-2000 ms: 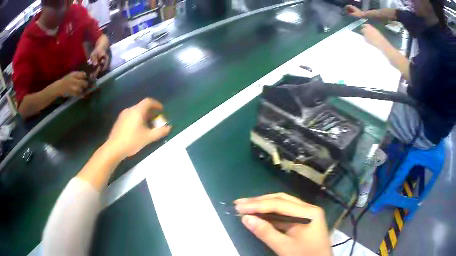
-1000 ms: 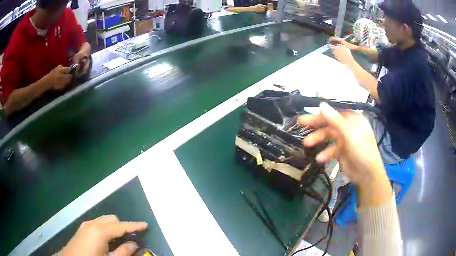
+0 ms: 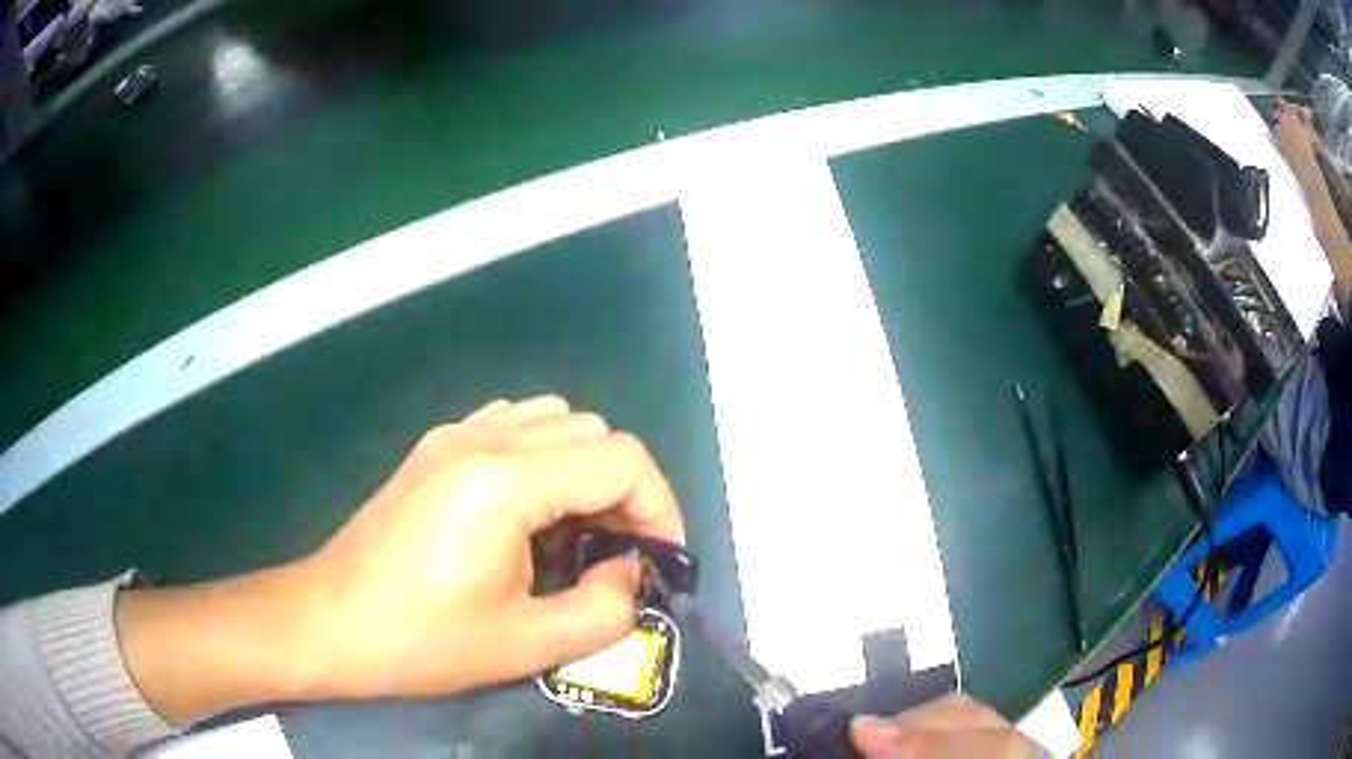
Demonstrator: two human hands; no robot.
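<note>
My left hand [image 3: 430,549] is at the lower left and holds a black back cover [image 3: 647,558] between thumb and fingers. The watch body [image 3: 630,667] lies just below it, open side up, with a silver rim and yellow and white inside. My right hand [image 3: 949,734] is cut off by the bottom edge. It holds a soldering iron [image 3: 773,693] with a black handle and metal barrel. The iron points up-left at the back cover; its tip looks blurred, and I cannot tell if it touches. Tweezers [image 3: 1057,519] lie on the green bench at the right.
A long white strip [image 3: 808,386] runs down the bench, with dark pieces [image 3: 887,653] at its near end. The black soldering station [image 3: 1157,297] with beige tape stands at the right. A pale rail [image 3: 371,248] borders the green conveyor. A person's arm [image 3: 1317,178] shows at the right edge.
The view has swung down and left. The tweezers, earlier in my right hand, now lie on the bench. My right hand has taken the iron and come beside the watch parts in my left hand.
</note>
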